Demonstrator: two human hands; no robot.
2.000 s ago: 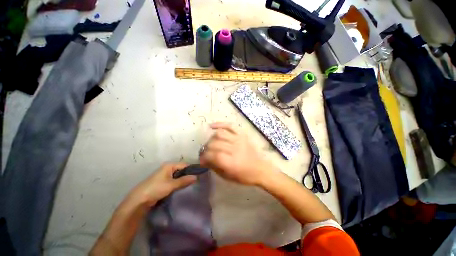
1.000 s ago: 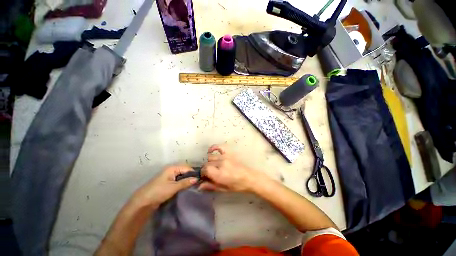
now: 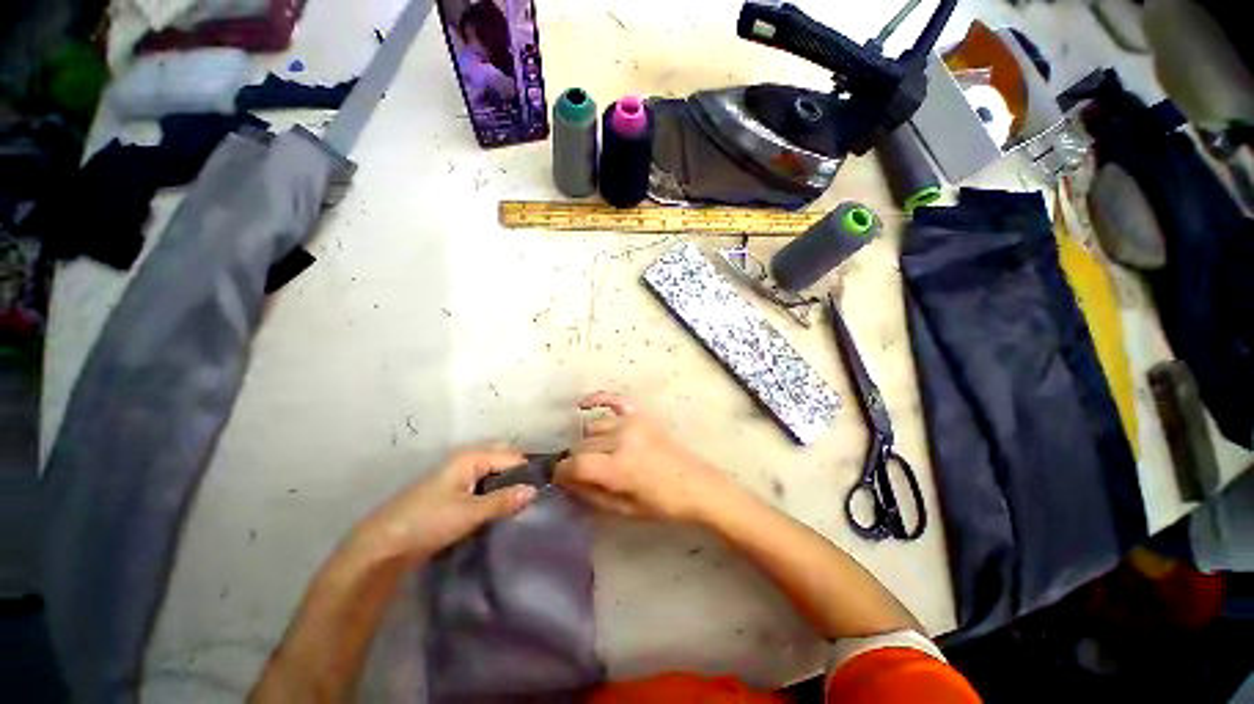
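A grey garment piece (image 3: 512, 598) hangs toward me at the near edge of the table. Its darker folded end (image 3: 523, 475) is held between my hands. My left hand (image 3: 447, 506) pinches the fold from the left, thumb below and fingers above. My right hand (image 3: 626, 465) pinches the fold's right end with thumb and index finger; its other fingers are curled and slightly raised. No needle or thread can be made out at the fingertips.
A speckled board (image 3: 743, 344) and black shears (image 3: 877, 454) lie right of my hands. Beyond are a yellow ruler (image 3: 660, 217), thread cones (image 3: 626, 154), an iron (image 3: 770, 138) and a phone (image 3: 492, 69). Grey cloth (image 3: 165, 358) lies left, dark cloth (image 3: 1011, 399) right.
My right hand was raised and blurred above the fold two seconds ago; it came down onto the fold and stays there. The table view has shifted slightly right and down.
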